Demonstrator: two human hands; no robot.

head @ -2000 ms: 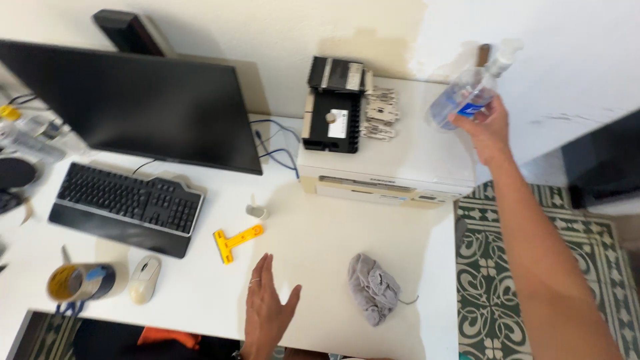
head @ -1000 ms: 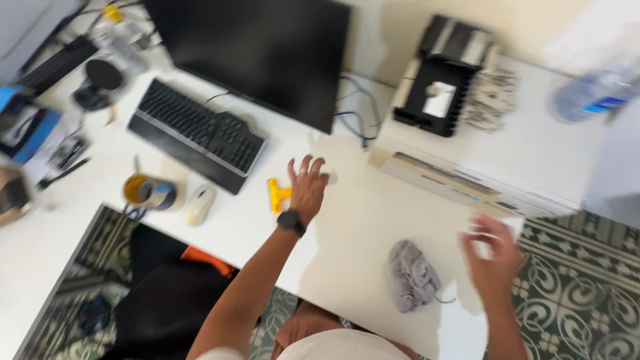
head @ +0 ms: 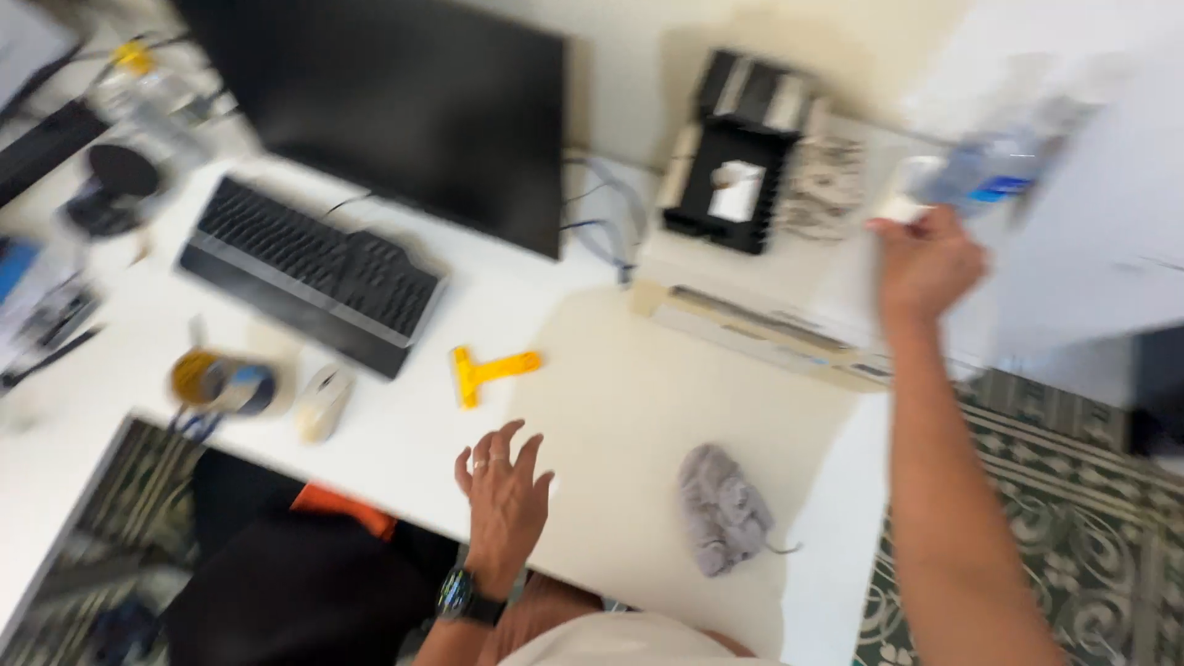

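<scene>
My right hand (head: 930,264) is over the right part of the white printer, its fingers closed on a small white object (head: 908,190) that is too blurred to name exactly. Just beyond it stands a clear plastic bottle (head: 994,176) with a blue label, also blurred. My left hand (head: 504,490), with a ring and a watch, hovers palm down by the desk's front edge, fingers apart and empty. A yellow T-shaped plastic tool (head: 486,370) lies on the desk above it. To its right rests a grey cloth bundle (head: 721,509) with a thin cord.
The printer (head: 758,333) carries an open black case (head: 731,176) and a bundled pale cloth or cord (head: 826,185). At left are a monitor (head: 398,102), keyboard (head: 314,264), mouse (head: 324,402) and a cup (head: 222,381). A wall runs behind.
My left hand has drawn back from beside the yellow tool toward the desk's front edge. My right hand has moved up over the printer and now holds a small white object.
</scene>
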